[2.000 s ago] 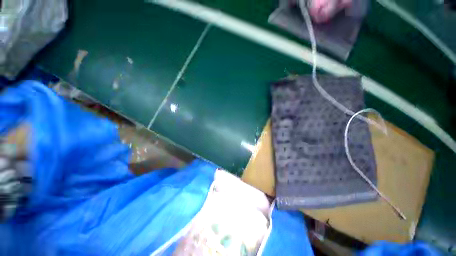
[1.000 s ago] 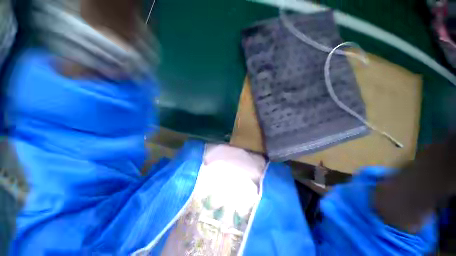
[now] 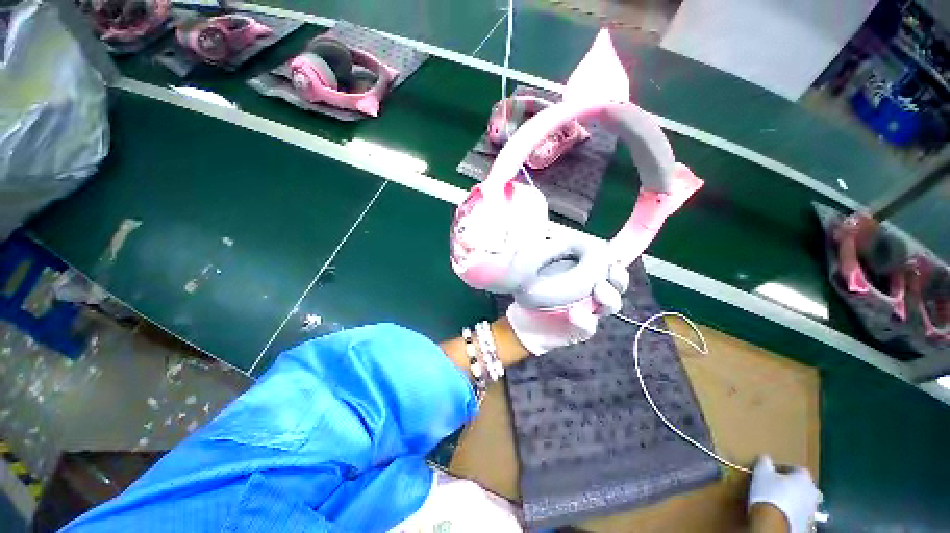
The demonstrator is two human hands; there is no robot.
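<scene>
My gloved left hand (image 3: pixel 563 314) grips a pink cat-ear headphone (image 3: pixel 505 234) by an ear cup with a grey cushion. It holds the headphone up over the bench, band and pointed ears upward. My gloved right hand (image 3: pixel 783 493) is low at the right, near the cardboard's edge, with its fingers closed on the end of a white cable (image 3: pixel 658 401). The cable curves up from there towards the headphone. The dark grey printed bag (image 3: pixel 604 422) lies flat on the tan cardboard sheet (image 3: pixel 760 396). Whether the cable joins the ear cup is hidden.
The green conveyor (image 3: pixel 438 135) runs behind white rails, carrying several pink headphones on grey bags, one directly behind the held one (image 3: pixel 557 146). A silvery plastic bag (image 3: pixel 50 115) is at the far left. A white cord (image 3: pixel 507 52) hangs from above.
My left hand now holds a headphone above the bag, where only the bag and cable showed before. My right hand has come to the cable's end. The view now takes in more of the conveyor.
</scene>
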